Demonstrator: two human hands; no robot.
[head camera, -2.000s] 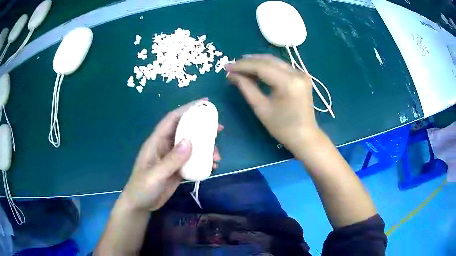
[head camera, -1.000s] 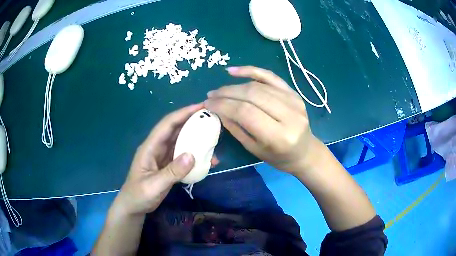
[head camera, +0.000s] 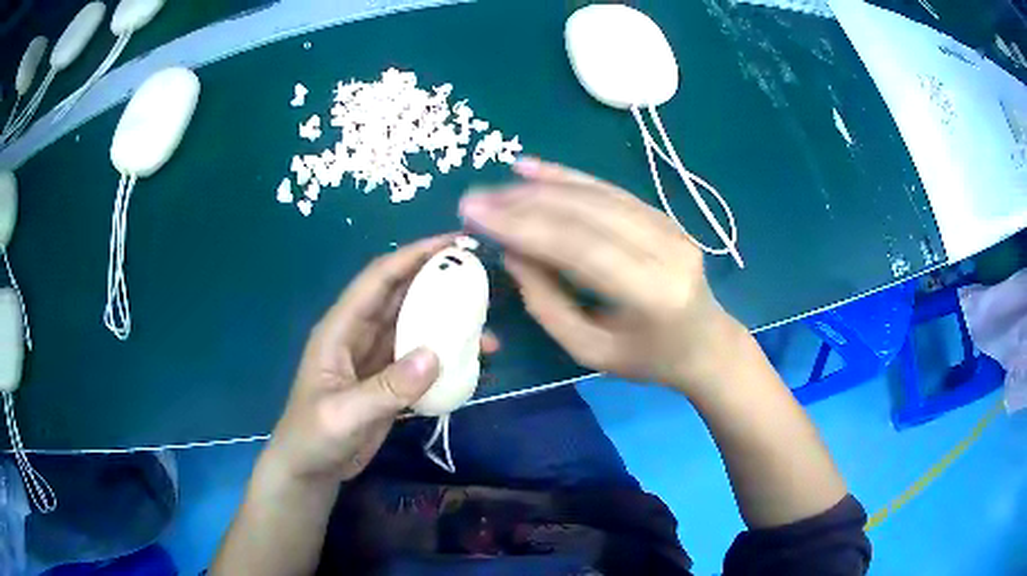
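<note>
My left hand holds a white egg-shaped device body over the table's near edge, its dark slot and small dark dot at the upper end, its wrist strap hanging below. A tiny white port plug shows at the upper end of the body, by my left fingertips. My right hand is just right of that end, blurred, with fingers partly spread; whether it holds anything cannot be told. A pile of plugs lies beyond the hands.
The dark green table carries a separate device with a looped cord beyond my right hand. A waiting device lies at left, with several more at the left edge. A white sheet is at far right. A blue stool stands below right.
My right hand has come from the plug pile to the device's upper end. The tiny white plug now shows there. The device has tilted so its slot and dot face the camera.
</note>
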